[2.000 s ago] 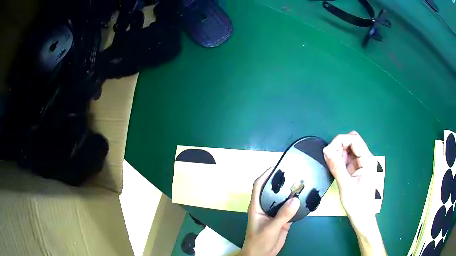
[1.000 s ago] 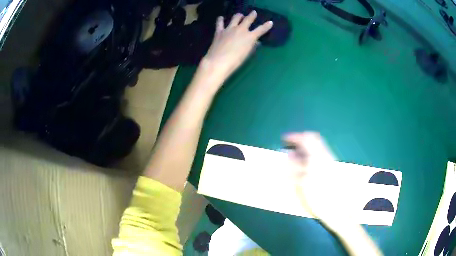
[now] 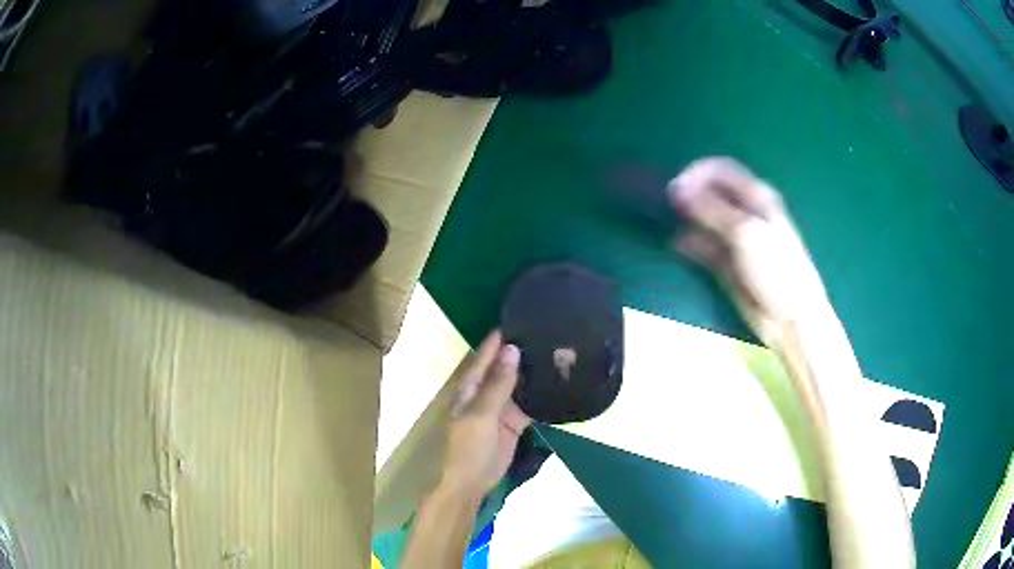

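Observation:
My left hand [image 3: 484, 428] holds a black rounded oval plate [image 3: 562, 317] by its lower left edge, over the left end of the pale backing sheet [image 3: 689, 383]. The plate has a small central cut-out and its face looks matt dark. My right hand [image 3: 734, 222] is blurred, above the green bench beyond the sheet, its fingers curled. A faint dark smear shows left of its fingertips; I cannot tell whether it holds a pad. Two black half-moon pads [image 3: 910, 416] show at the sheet's right end, the lower one partly hidden by my right forearm.
An open carton [image 3: 434, 145] at left holds many black plates, some spilling over its edge onto the bench. A black curved band [image 3: 867, 39] lies at the far right, with a dark oval plate [image 3: 987, 145] near the right edge. Stacked pad sheets [image 3: 995, 533] stand at lower right.
My left hand has come back from the pile with a plate. My right hand has moved up and away from the sheet. The view has shifted, so the carton appears further right.

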